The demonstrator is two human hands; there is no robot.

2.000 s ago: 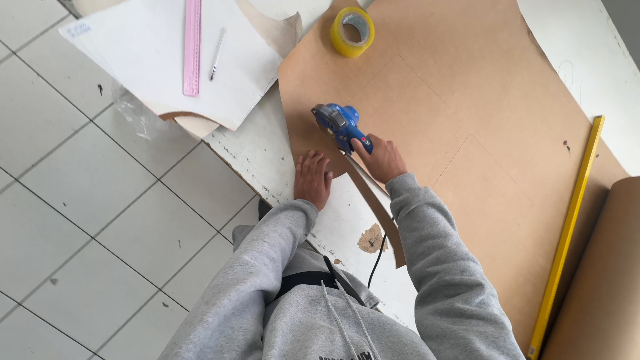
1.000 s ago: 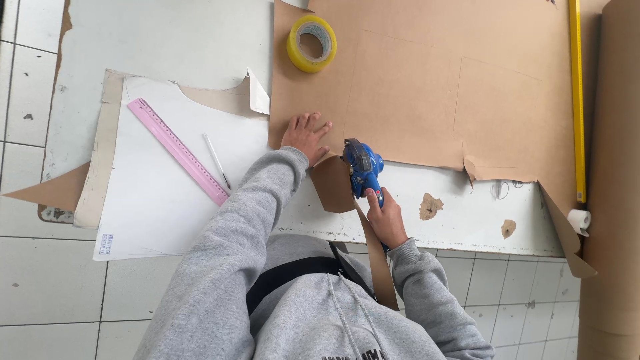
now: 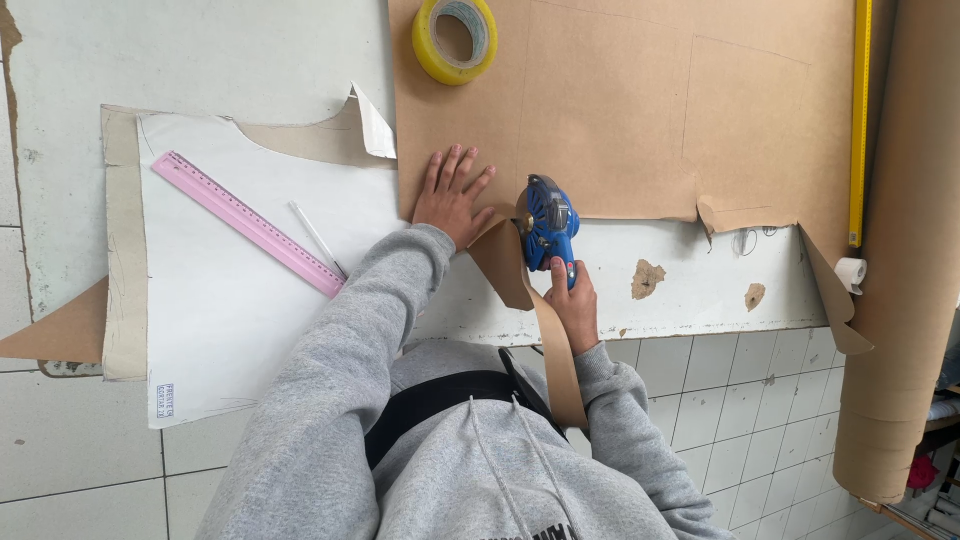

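Note:
My right hand (image 3: 574, 304) grips the handle of a blue electric rotary cutter (image 3: 549, 217), whose round blade is at the near edge of a sheet of brown kraft paper (image 3: 615, 127). Flat on that paper, just left of the cutter, my left hand (image 3: 452, 199) lies with its fingers spread and holds nothing. A partly cut strip of the brown paper (image 3: 555, 352) curls off the table edge between my arms. Above my left hand a roll of yellow tape (image 3: 424, 49) rests on the sheet.
White paper patterns (image 3: 217, 315) lie left, bearing a pink ruler (image 3: 247, 221) and a pen (image 3: 316, 236). At right are a yellow metal ruler (image 3: 859, 135), a small white roll (image 3: 850, 275) and a large kraft paper roll (image 3: 900, 300). The worn white table's edge (image 3: 705, 330) runs before me.
The view has turned strongly since two seconds ago. The cutter, in my right hand throughout, has moved up slightly toward the sheet since one second ago. My left hand stays spread on the paper.

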